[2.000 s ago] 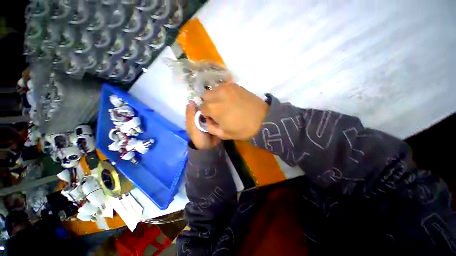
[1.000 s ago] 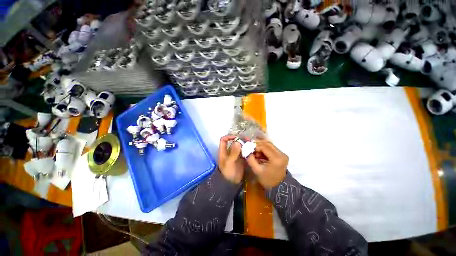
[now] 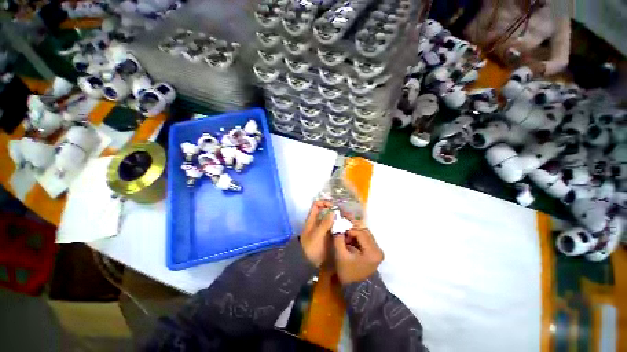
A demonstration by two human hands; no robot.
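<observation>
A small white screw base (image 3: 340, 223) is held between my two hands over the orange tape strip. My left hand (image 3: 317, 234) grips it from the left with its fingertips. My right hand (image 3: 358, 254) pinches at its right side; any tiny part in those fingers is too small to make out. A crinkled clear poly bag (image 3: 343, 195) lies on the orange strip just beyond my hands. A blue plastic tray (image 3: 230, 220) stands left of my hands, with several white screw bases (image 3: 218, 155) with red wires heaped at its far end.
A gold-yellow spool (image 3: 137, 172) stands left of the tray. Tall stacks of clear blister trays (image 3: 323, 86) stand behind. White camera housings (image 3: 505, 161) are heaped at right and more lie at far left. A person's arm (image 3: 550, 51) shows at the upper right.
The view has swung round and shifted since the earlier frames. My hands stay together on the white base, now with the fingertips showing more clearly than two seconds ago.
</observation>
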